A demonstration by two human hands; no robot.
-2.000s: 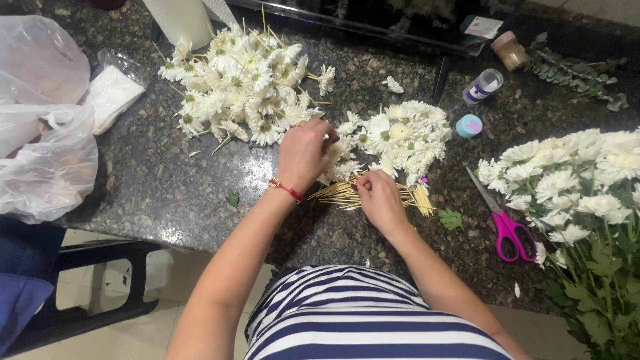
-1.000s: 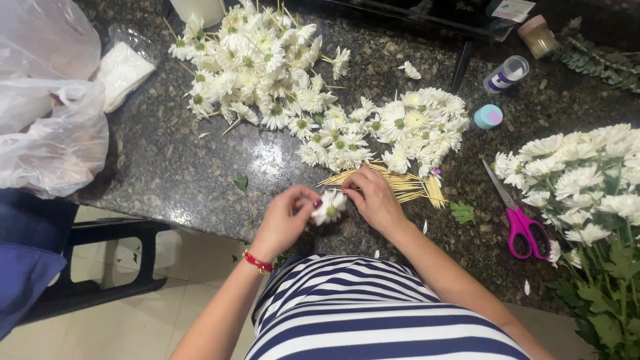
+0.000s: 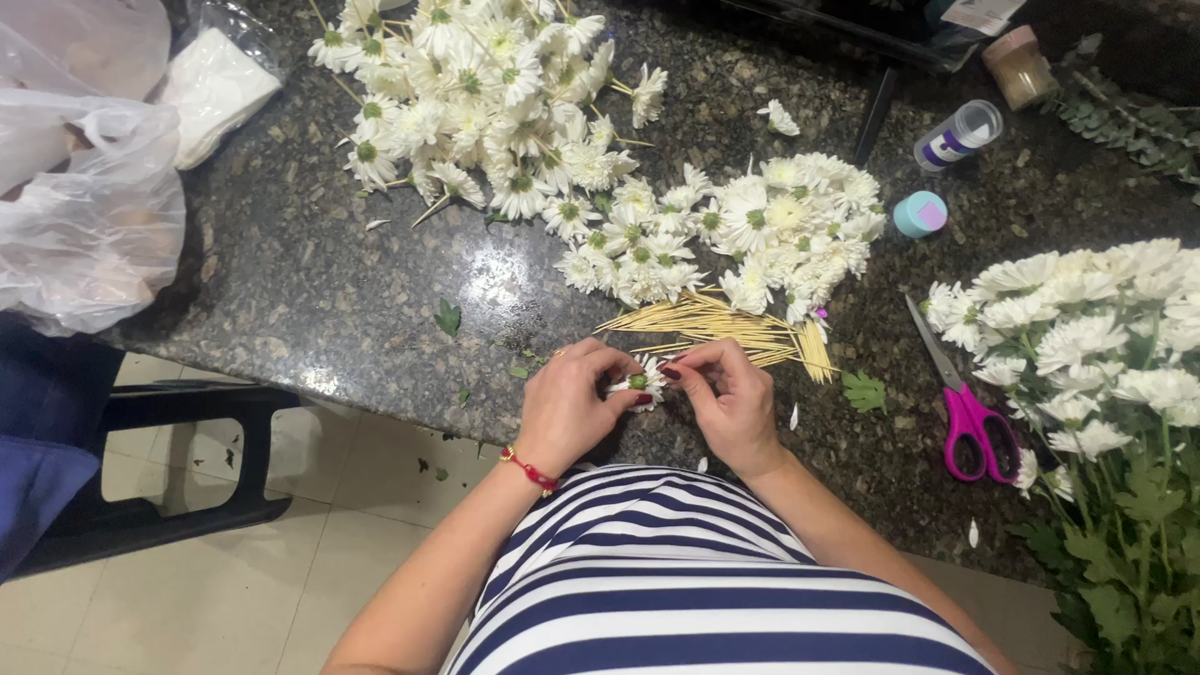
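Observation:
My left hand point(image 3: 574, 405) holds a white chrysanthemum head point(image 3: 647, 382) by its edge, green underside up, near the counter's front edge. My right hand point(image 3: 727, 403) is at the flower's right side, thumb and forefinger pinched together; a toothpick between them is too small to make out surely. Just beyond the hands lies a pile of wooden toothpicks point(image 3: 722, 326). Loose chrysanthemum heads point(image 3: 797, 225) are heaped behind it, and a larger heap of flower heads on picks point(image 3: 487, 94) lies farther back left.
Pink-handled scissors point(image 3: 975, 431) and a bunch of stemmed chrysanthemums point(image 3: 1106, 366) lie at the right. A clear container point(image 3: 958, 136) and its blue lid point(image 3: 920, 215) are behind. Plastic bags point(image 3: 103, 206) sit at the left on the granite counter point(image 3: 375, 291); a black stool point(image 3: 178, 394) stands below.
Two seconds ago my left hand was over the loose flower heads; one second ago it held a flower near the front edge. My right hand has moved from the toothpick pile to that flower.

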